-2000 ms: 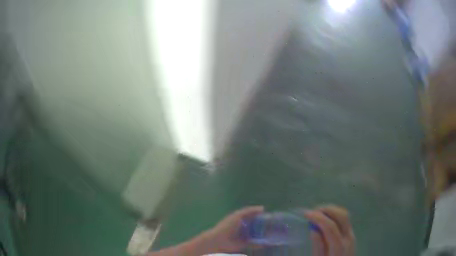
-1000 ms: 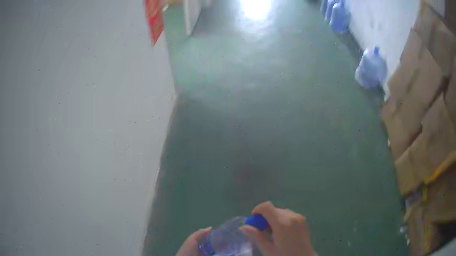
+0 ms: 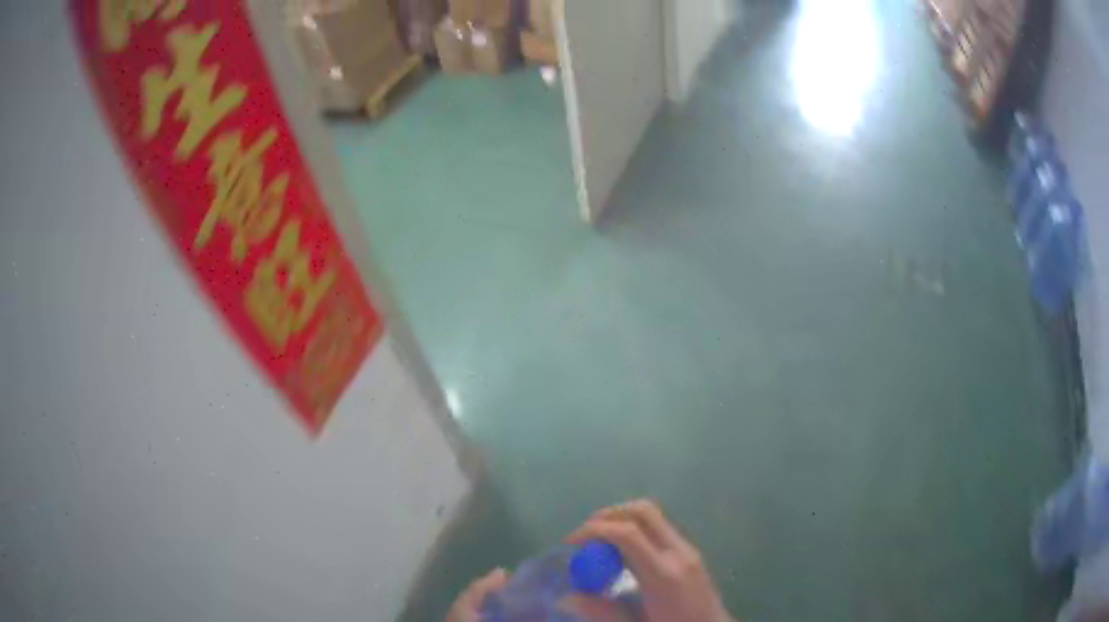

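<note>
A clear bluish water bottle lies tilted at the bottom edge of the head view, partly cut off. Its bright blue cap points right, towards my right hand. My left hand is around the bottle's body at the left, mostly cut off by the frame edge. My right hand is at the cap end, its fingers curled over the top of the cap and neck. Whether the cap is tight on the neck cannot be told.
A white wall with a red banner stands close on the left. Past its corner are a door panel and cartons. Blue bagged bottles line the right wall. The floor is green.
The view has moved forward along the walkway. The red banner is now large and near, and the cartons beyond the doorway show. Both hands stay at the bottle; its cap now faces the camera more.
</note>
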